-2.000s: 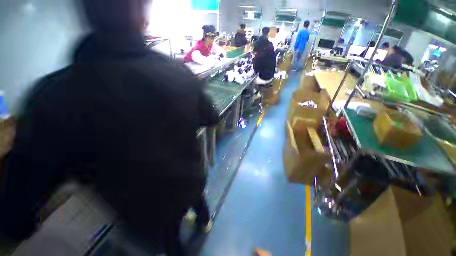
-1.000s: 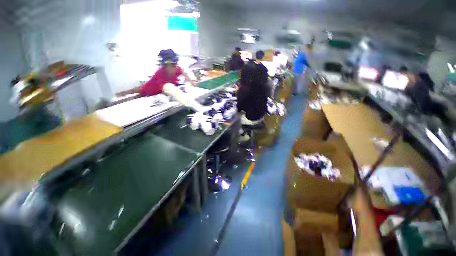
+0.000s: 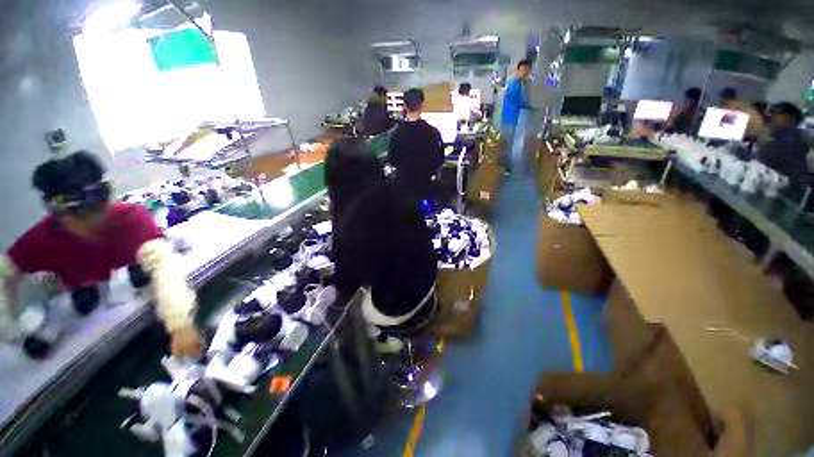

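Neither of my hands can be made out. A brown carton (image 3: 571, 388) at the bottom right holds several white-and-black security cameras (image 3: 589, 437). A blurred tan shape stands beside it; I cannot tell what it is. At the left, more cameras (image 3: 259, 330) lie heaped along the dark green bench (image 3: 299, 366), with a loose group (image 3: 178, 406) nearest me. A small orange tag (image 3: 280, 384) lies flat by the bench edge.
A person in red (image 3: 85, 241) reaches across the left bench. A person in black (image 3: 384, 241) sits on a stool (image 3: 412, 379). A filled carton (image 3: 464, 290) borders the blue aisle (image 3: 509, 330). A brown-topped table (image 3: 696, 268) stands right; a person in blue (image 3: 512, 103) stands farther back.
My view has moved forward along the aisle. The dark-clothed person close in front at the left is gone from there. The heaped cameras and the person in red now appear nearer.
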